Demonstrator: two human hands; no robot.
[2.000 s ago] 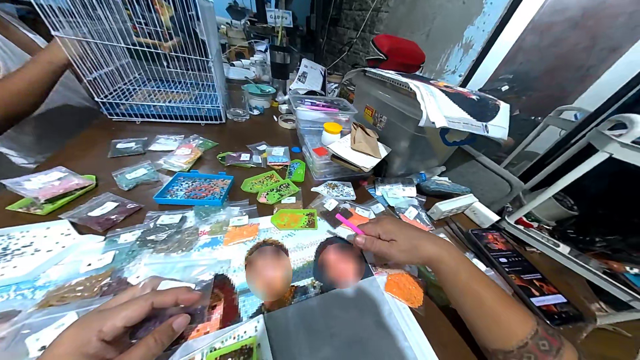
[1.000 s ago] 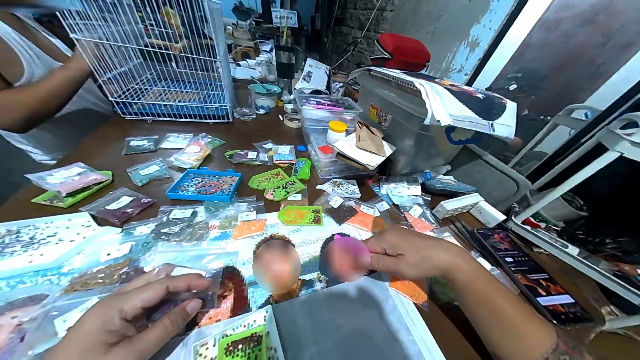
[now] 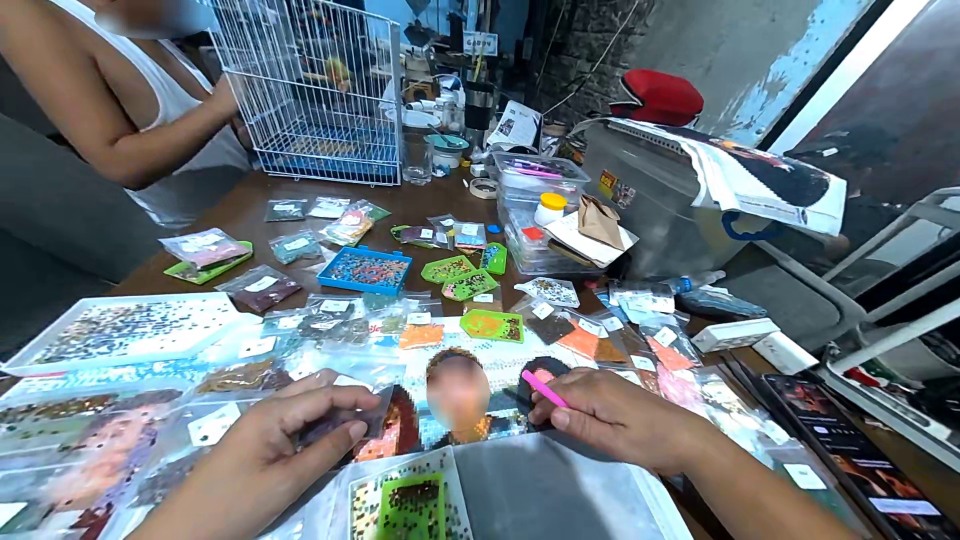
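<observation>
My right hand (image 3: 615,416) grips a pink applicator pen (image 3: 545,389), its end over the dark-haired figure on a diamond painting canvas (image 3: 487,352). My left hand (image 3: 300,435) rests at the canvas's left part, its thumb and fingers around a small plastic bag (image 3: 379,412) of dark beads. Grey-white cover paper (image 3: 555,487) lies over the near part of the canvas. Below and between my hands, a white tray (image 3: 362,487) of mixed beads holds a green tray (image 3: 431,517) with dark beads. A green tray of orange beads (image 3: 491,325) sits at the canvas's far edge.
Bead bags surround the canvas. Beyond are a blue bead tray (image 3: 365,270) and green trays (image 3: 448,268). A large white tray (image 3: 217,304) lies left, a phone (image 3: 847,450) right. Behind stand stacked plastic boxes (image 3: 540,187), a grey bin (image 3: 637,187) and a wire cage (image 3: 315,97) beside another person.
My right hand has moved nearer, with the pink pen still in it, from the canvas's far edge onto the dark-haired figure. My left hand stays near the small bag.
</observation>
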